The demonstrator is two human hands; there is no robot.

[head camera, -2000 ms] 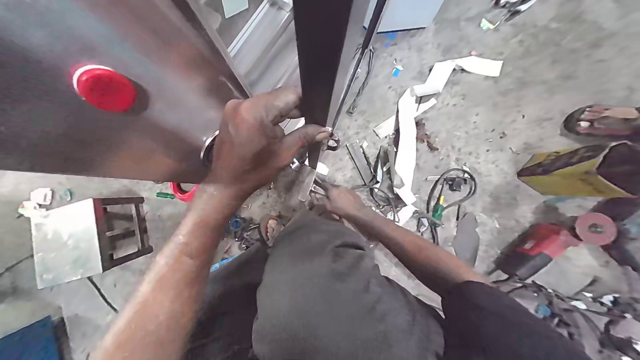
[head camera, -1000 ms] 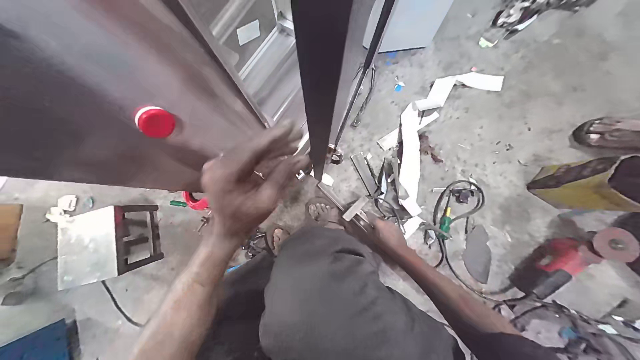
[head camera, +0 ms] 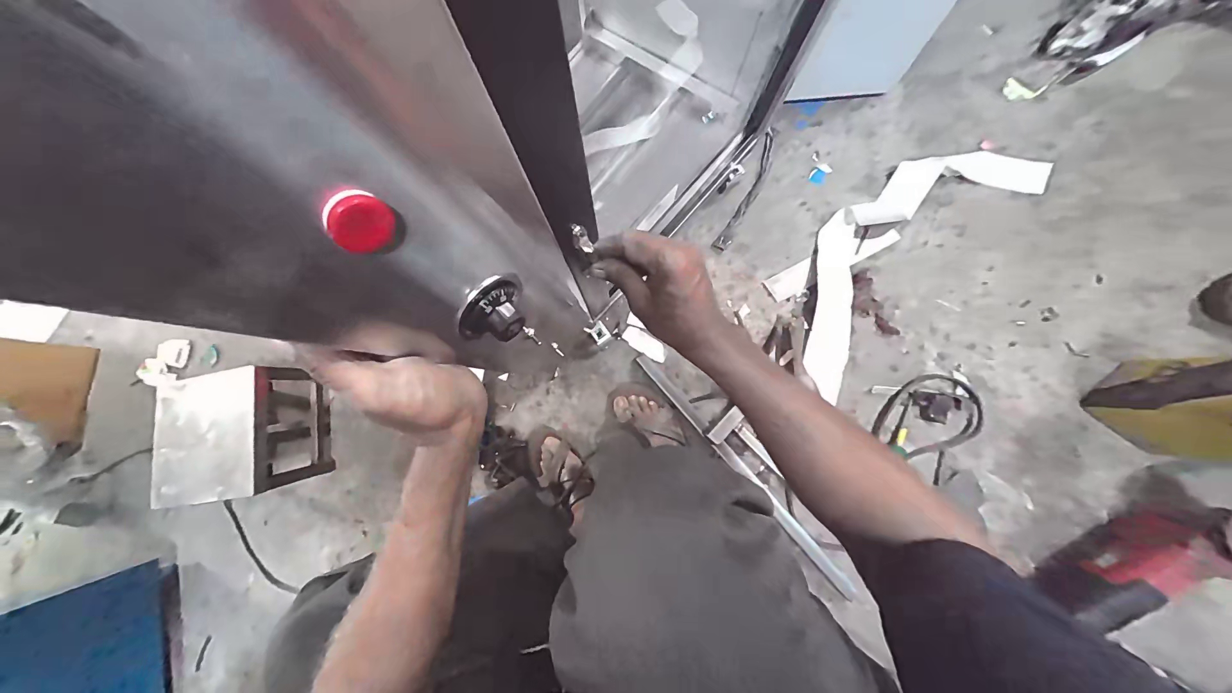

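Note:
A large sheet-metal panel (head camera: 241,173) fills the upper left, with a red round button (head camera: 360,221) and a black rotary knob with a marked dial (head camera: 495,308). My left hand (head camera: 404,390) is at the panel's lower edge, its fingers partly hidden there, so its hold cannot be told. My right hand (head camera: 664,279) is at the panel's dark side edge (head camera: 539,125), thumb and forefinger pinched beside a small metal fitting (head camera: 582,239). Whether the fingers grip the fitting is unclear.
Behind the edge stands a metal-framed cabinet interior (head camera: 664,87). White strips (head camera: 833,298), metal lengths (head camera: 770,500) and a coiled cable (head camera: 929,414) lie on the concrete floor. A small stool (head camera: 207,433) is at left, a blue board (head camera: 91,626) below it, a red power tool (head camera: 1136,553) at right.
My right hand has risen from low by the metal lengths to the panel's side edge. My left hand has moved from beside that edge to the panel's lower edge. The rotary knob now shows.

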